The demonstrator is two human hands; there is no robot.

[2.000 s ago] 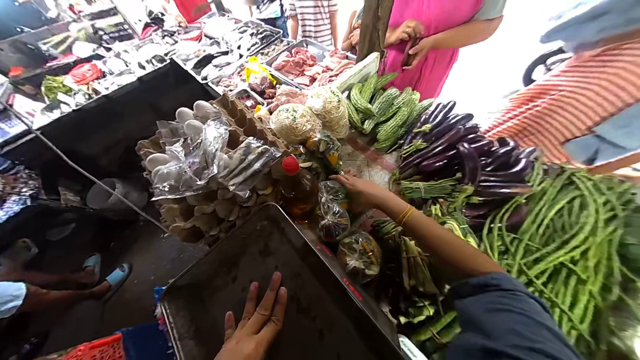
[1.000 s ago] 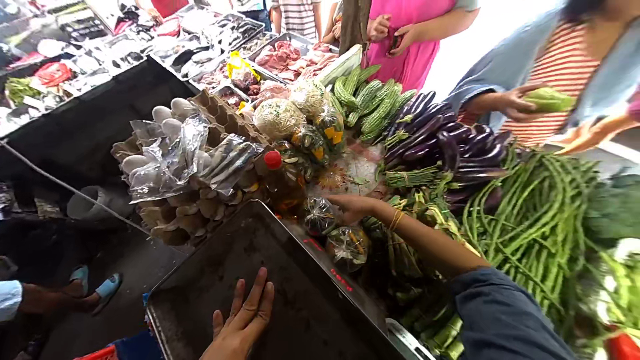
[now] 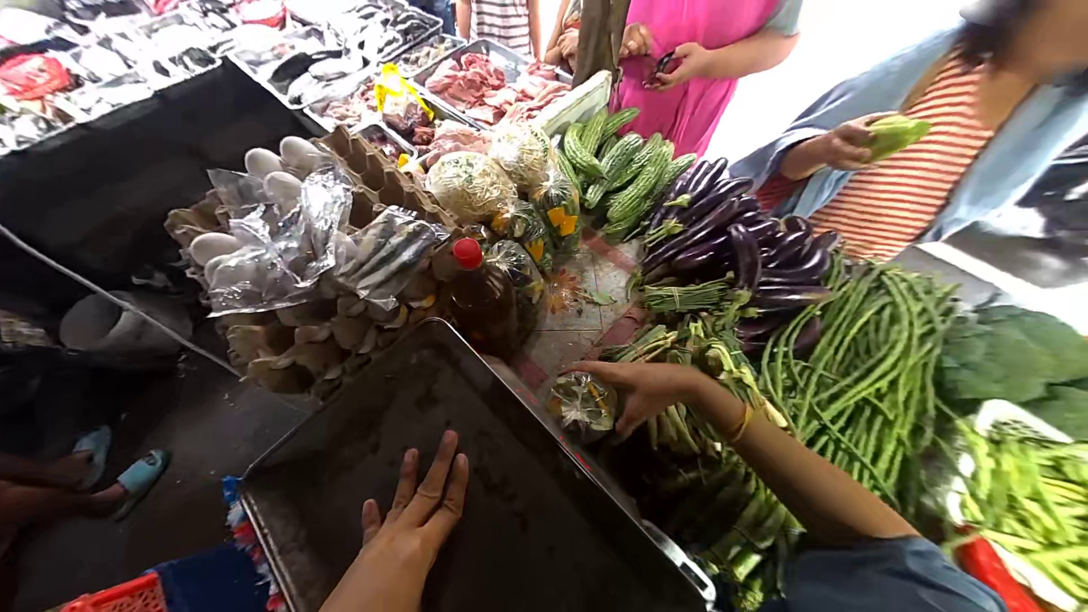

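Observation:
My left hand (image 3: 416,501) rests with fingers spread on the dark metal tray (image 3: 357,416). On the tray's right side, my right hand (image 3: 633,391) is closed around a clear plastic bag of cut vegetables (image 3: 583,403). A bottle of dark liquid with a red cap (image 3: 483,297) stands at the tray's far corner. More bagged vegetables (image 3: 544,221) lie behind it. Bundled green stalks (image 3: 688,348) are beside my right wrist, with eggplants (image 3: 731,229) and long beans (image 3: 867,374) farther right.
Egg cartons (image 3: 280,340) hold eggs and plastic bags at the left. Bitter gourds (image 3: 629,170) and trays of meat (image 3: 476,85) lie farther back. One person in pink (image 3: 688,59) stands behind; another in a striped top (image 3: 901,170) holds a green vegetable.
My right hand has moved from the bags near the bottle to the nearer bag. One bag seen near the bottle's base earlier now stands beside the bottle. The person at right has come into view.

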